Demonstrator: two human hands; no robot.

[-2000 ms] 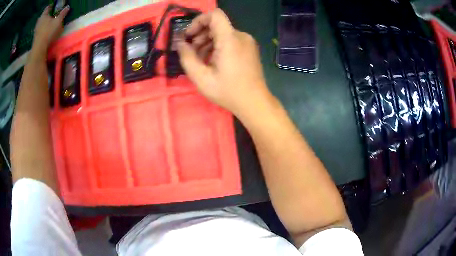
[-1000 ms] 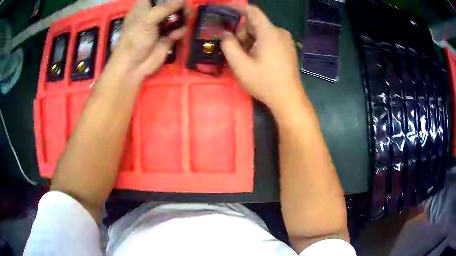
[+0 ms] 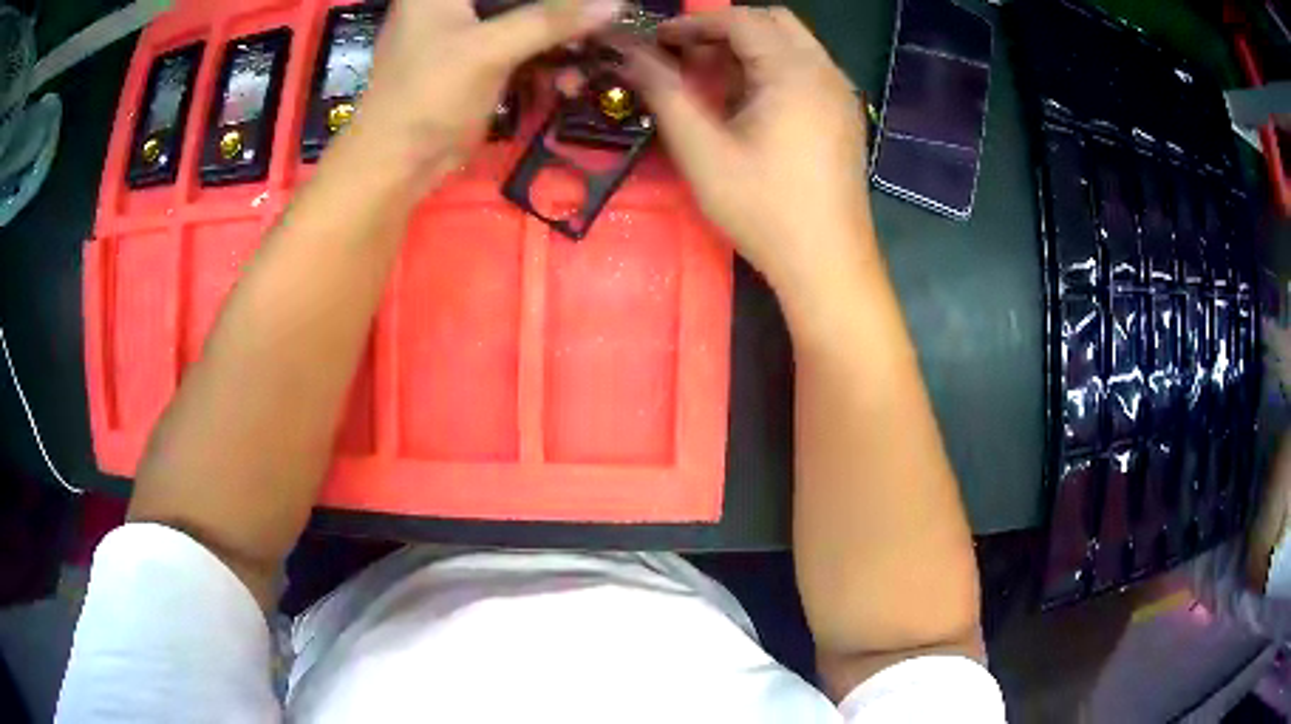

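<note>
A red foam tray (image 3: 609, 488) lies in front of me, its lower row of pockets without units. Black handheld units with a gold spot, such as this device unit (image 3: 247, 106), sit in the upper row. At the top right of the tray, a thin black housing frame (image 3: 578, 181) with a round hole hangs tilted below my hands, beside a unit with a gold spot. My left hand (image 3: 474, 64) is at the frame's upper end, fingers bent, partly blurred. My right hand (image 3: 736, 120) is over the unit's right side, fingers blurred. What each hand's fingertips grip is hidden.
A dark smartphone (image 3: 934, 106) lies right of the tray on the green bench mat (image 3: 949, 354). A glossy black blister tray (image 3: 1154, 340) is farther right. A thin white cable (image 3: 31, 410) curves at the left edge. Part of a person shows at the lower right edge.
My left hand came from the far upper left to the tray's top right, beside my right hand. The frame, earlier upright in my right hand, now hangs tilted between the hands.
</note>
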